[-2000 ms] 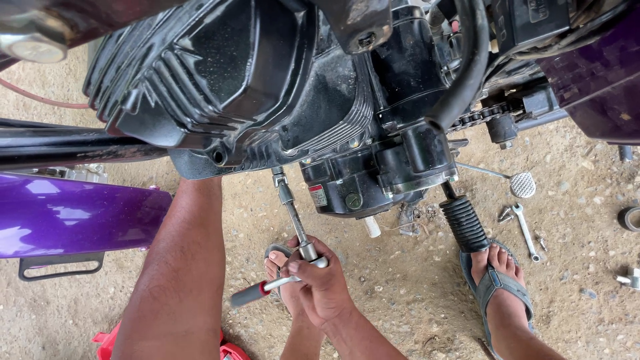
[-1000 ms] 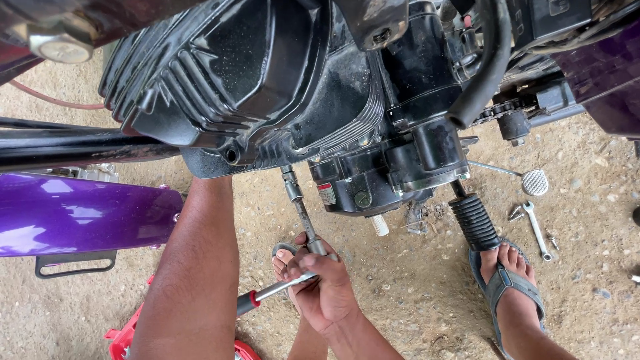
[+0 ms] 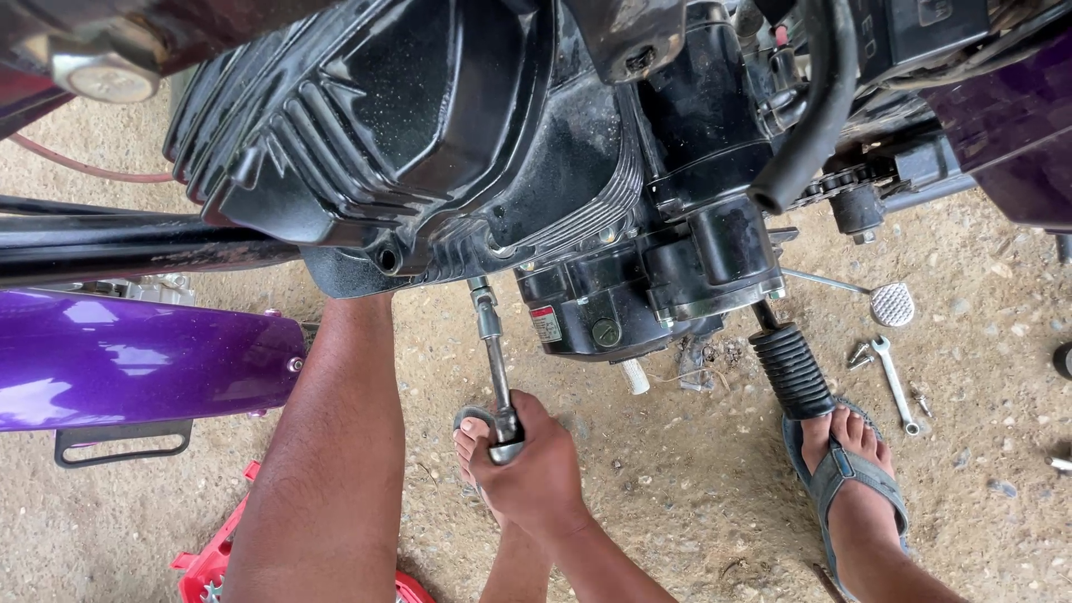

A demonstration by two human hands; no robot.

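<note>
My right hand (image 3: pixel 536 477) is closed around the head end of a metal socket ratchet (image 3: pixel 506 452), whose handle is hidden. From the ratchet, a steel extension bar (image 3: pixel 499 368) rises to a universal joint (image 3: pixel 486 308). Above the joint, a socket meets the lower edge of the black motorcycle engine cover (image 3: pixel 519 184); the fastener itself cannot be seen. My left forearm (image 3: pixel 335 435) reaches up behind the engine's lower left part, which hides my left hand and anything it may hold.
A purple fender (image 3: pixel 151 360) lies at left, above a red tool case (image 3: pixel 218 544). The rubber-covered foot lever (image 3: pixel 791 368) stands over my sandaled foot (image 3: pixel 854 486). A combination wrench (image 3: pixel 896 385) and small bolts (image 3: pixel 859 356) lie on the gravelly ground near the brake pedal (image 3: pixel 891 303).
The ratchet handle, with its red and black grip, showed left of my right hand earlier and is now out of sight. My right hand has turned around the ratchet head.
</note>
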